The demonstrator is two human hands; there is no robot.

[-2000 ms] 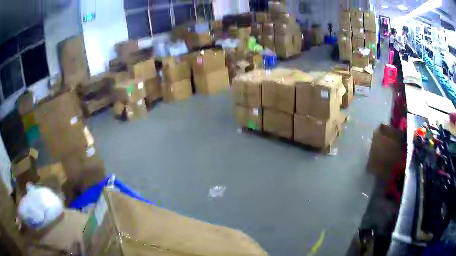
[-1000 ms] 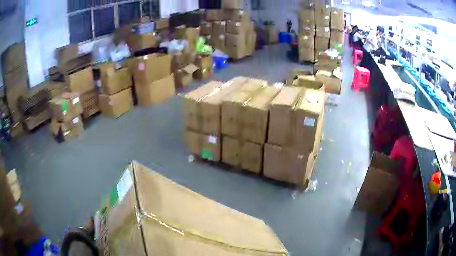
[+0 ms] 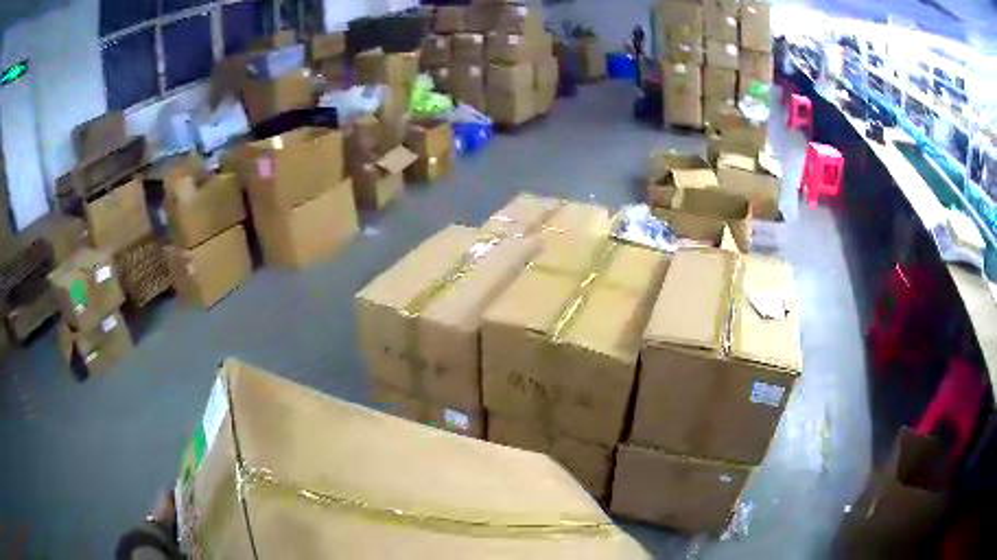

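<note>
A large closed carton [image 3: 394, 481] fills the bottom of the view, close to my body and tilted. Shiny tape runs along its top seam, and a white and green label is on its left end. My left hand [image 3: 159, 525] is small, blurred and cut off at the lower left. It lies against the carton's left end, with a dark cuff or band beside it, and holds the carton. Its fingers are mostly hidden. My right hand is not in view.
Stacked taped cartons [image 3: 569, 295] stand just ahead, with a clear plastic scrap [image 3: 645, 228] on top. Open cartons [image 3: 700, 202] are behind them. More cartons [image 3: 295, 186] line the left wall. A long bench [image 3: 929, 197] and red stools [image 3: 822, 173] are on the right.
The carton stack ahead has come nearer and looks larger, while the held carton stays at the bottom of the view. My left hand was not visible two seconds ago.
</note>
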